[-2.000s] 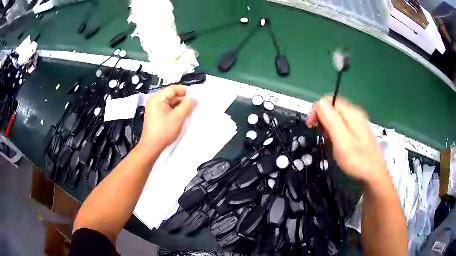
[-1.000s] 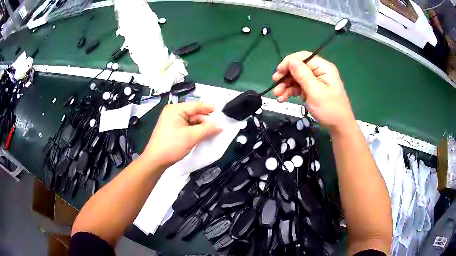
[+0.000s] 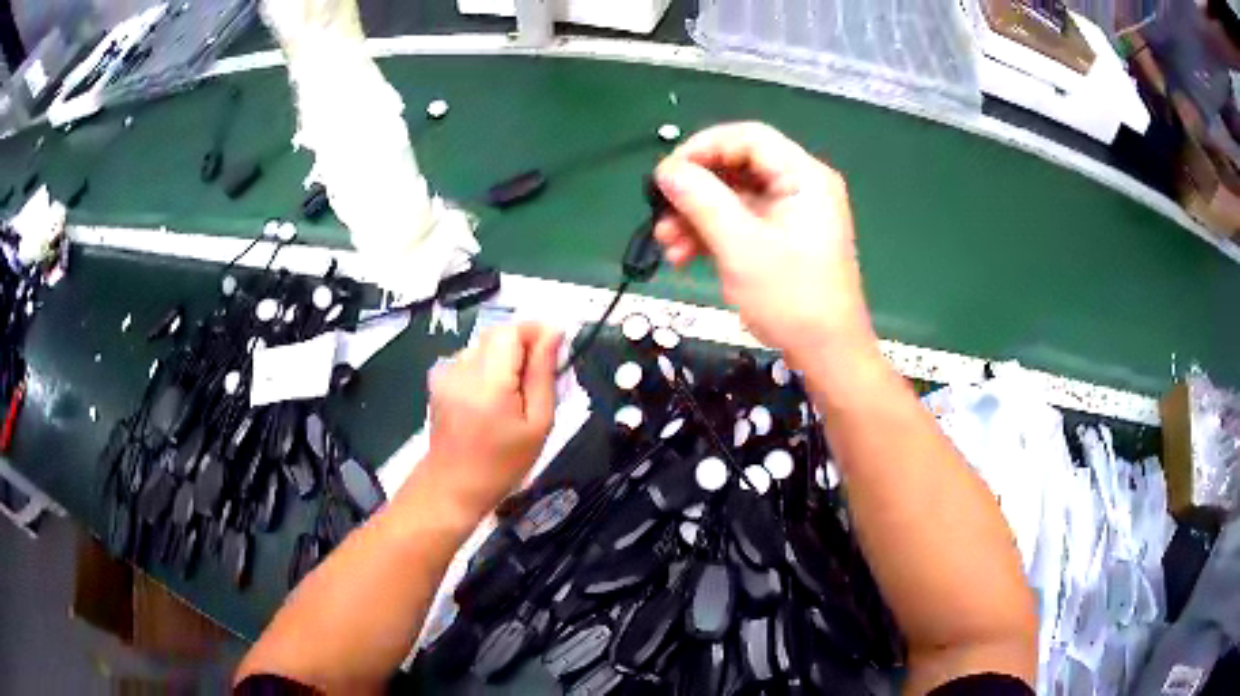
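My left hand (image 3: 492, 415) is closed at centre, over the stack of flat white bags (image 3: 469, 544). A thin black stem (image 3: 596, 326) runs from its fingers up to my right hand (image 3: 762, 224), whose fingertips are pinched at the stem's upper end. The held unit's oval body and round end are hidden. An oval black body (image 3: 642, 253) shows beside the right fingertips and seems to lie on the belt behind. A heap of black units with white round ends (image 3: 707, 598) lies right of the bags; a second heap (image 3: 225, 449) lies left.
Cream-white bunched material (image 3: 367, 163) hangs left of the hands, with a black clip (image 3: 471, 287) at its lower tip. A white slip (image 3: 293, 369) lies on the left heap. Glossy bagged units (image 3: 1074, 544) lie at right. Beyond the green belt (image 3: 938, 245) are clear trays (image 3: 843, 48).
The unit's oval body, earlier bare between my hands, is now out of sight at my left hand. My right hand has moved left along the stem. The camera view has shifted slightly.
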